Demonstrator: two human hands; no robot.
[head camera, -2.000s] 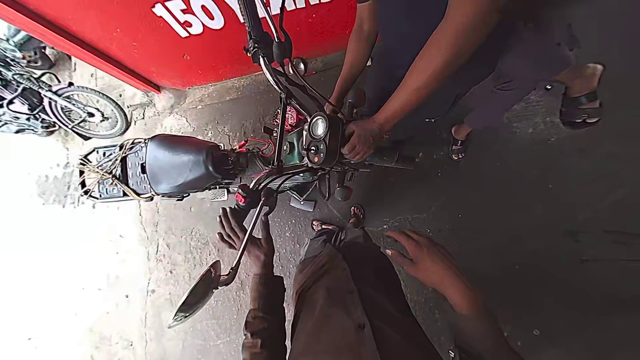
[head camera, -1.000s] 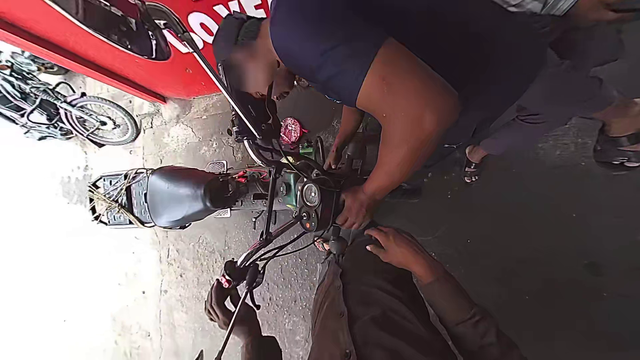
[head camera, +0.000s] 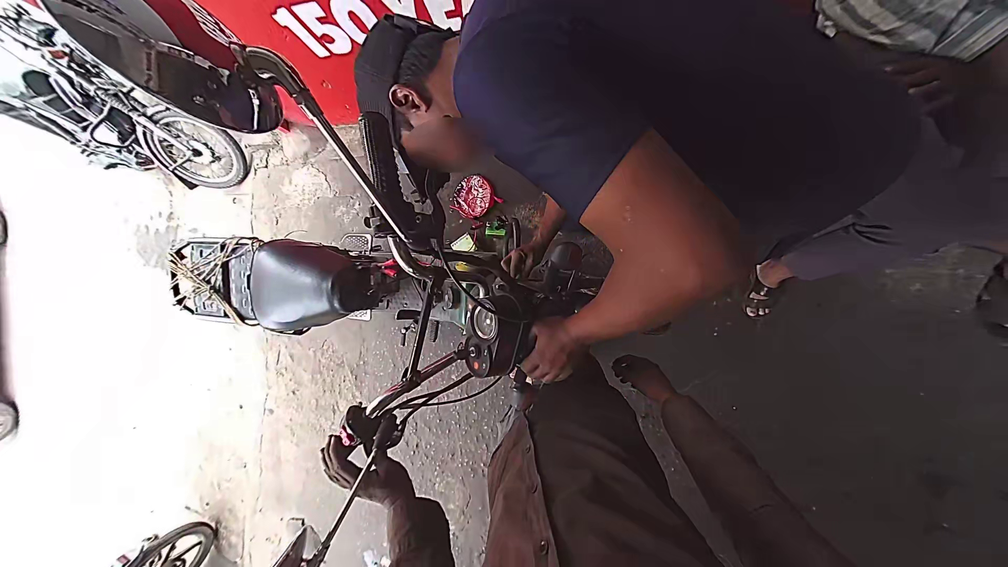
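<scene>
A motorcycle with a black seat stands in front of me, its round gauge and handlebar near the middle of the view. My left hand is curled round the grip at the handlebar's lower-left end, by a red switch and the stem of a mirror. My right hand hangs off the motorcycle with loosely bent fingers and nothing visible in it. Between my right hand and the gauge, a co-worker's hand rests at the headlight housing. The co-worker's other hand reaches down beside the frame.
The co-worker in a dark shirt and black cap leans over the front. A mirror sticks out at upper left. A red patterned bundle lies beyond the handlebar. Another motorcycle is parked before a red wall; a wheel shows bottom left.
The co-worker has bent down over the motorcycle's front. My left hand, spread beside the handlebar at first, has closed on the grip. My right hand has drawn back from beside the co-worker's hand.
</scene>
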